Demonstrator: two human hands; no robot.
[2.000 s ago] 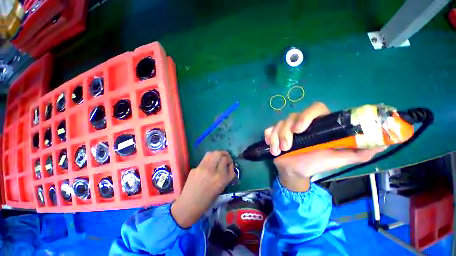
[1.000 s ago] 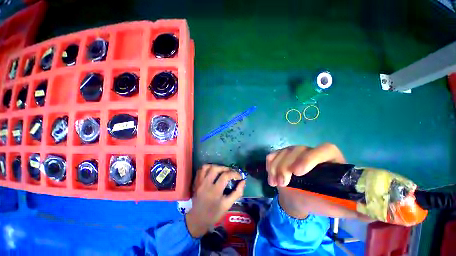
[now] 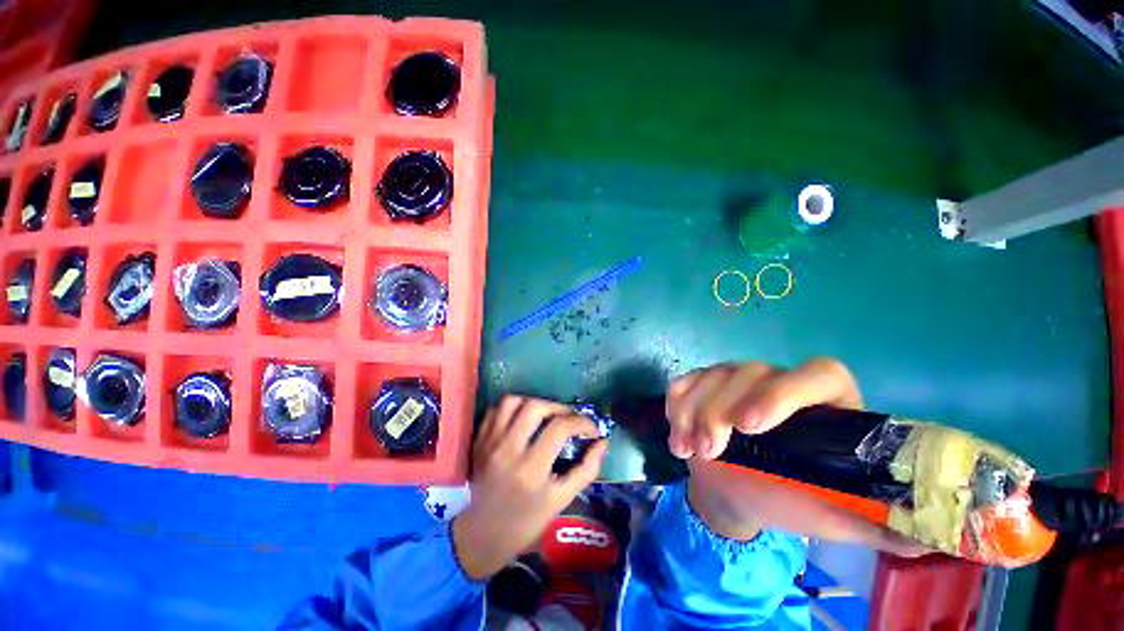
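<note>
My left hand [image 3: 524, 475] holds a small round dark shiny unit [image 3: 584, 440] between thumb and fingers at the mat's near edge. My right hand [image 3: 764, 419] grips the black-and-orange electric screwdriver [image 3: 814, 450], held nearly level with its taped end [image 3: 955, 493] to the right. Its tip points left towards the unit; the bit is too dark to tell whether it touches. Small dark specks, likely screws [image 3: 577, 325], lie scattered on the green mat beside a thin blue stick [image 3: 571, 298].
A red compartment tray [image 3: 473, 247] with round units in most pockets is at left. Two yellow rings [image 3: 774, 281] and a roll with a white ring end [image 3: 815, 203] are on the mat. A grey post [image 3: 1048, 191] stands at right. The black cord [image 3: 1079, 508] leaves the screwdriver.
The view has shifted, so the tray sits higher and nearer. Since the oldest frame, the left hand's fingers have opened around the unit, which shows more. The right hand still grips the screwdriver.
</note>
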